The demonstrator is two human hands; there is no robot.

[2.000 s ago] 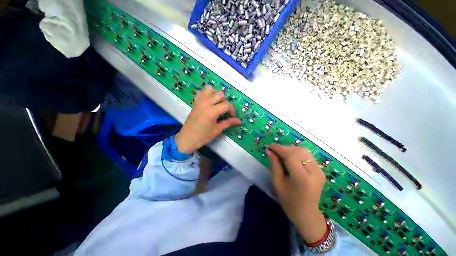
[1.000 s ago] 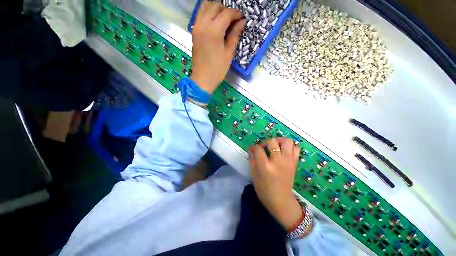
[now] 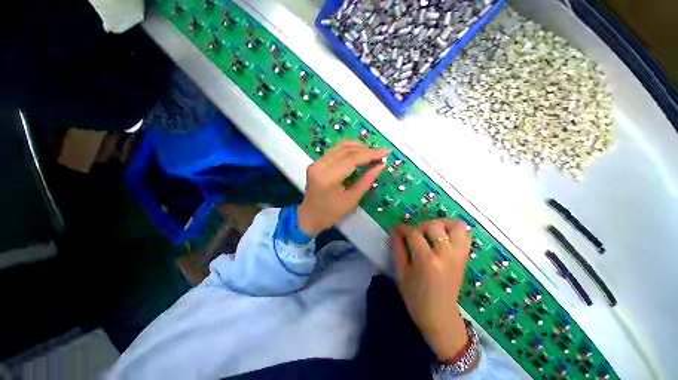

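Observation:
The green circuit board panel [image 3: 288, 96] runs diagonally across the view, crowded with small parts. My left hand [image 3: 338, 185] is over its middle, thumb and forefinger pinched around a tiny pale part, probably a capacitor, just above the board. My right hand [image 3: 431, 271] is right of it and lower, with its fingers bent down onto the board. Its fingertips are partly hidden, and I cannot tell if they hold anything. The blue bin [image 3: 362, 68] of silver-grey capacitors [image 3: 405, 44] is beyond the board.
A loose pile of cream-white pieces [image 3: 550, 96] lies right of the bin. Three thin black strips [image 3: 581, 266] lie on the white bench [image 3: 491, 174]. A pale metal rail [image 3: 215, 96] edges the board. A blue crate [image 3: 197, 174] is below on the left. A neighbour's white sleeve [image 3: 119, 13] shows top left.
My left hand went to the capacitor bin and is now back over the board with a tiny part. My right hand has stayed over the board. The view has shifted slightly.

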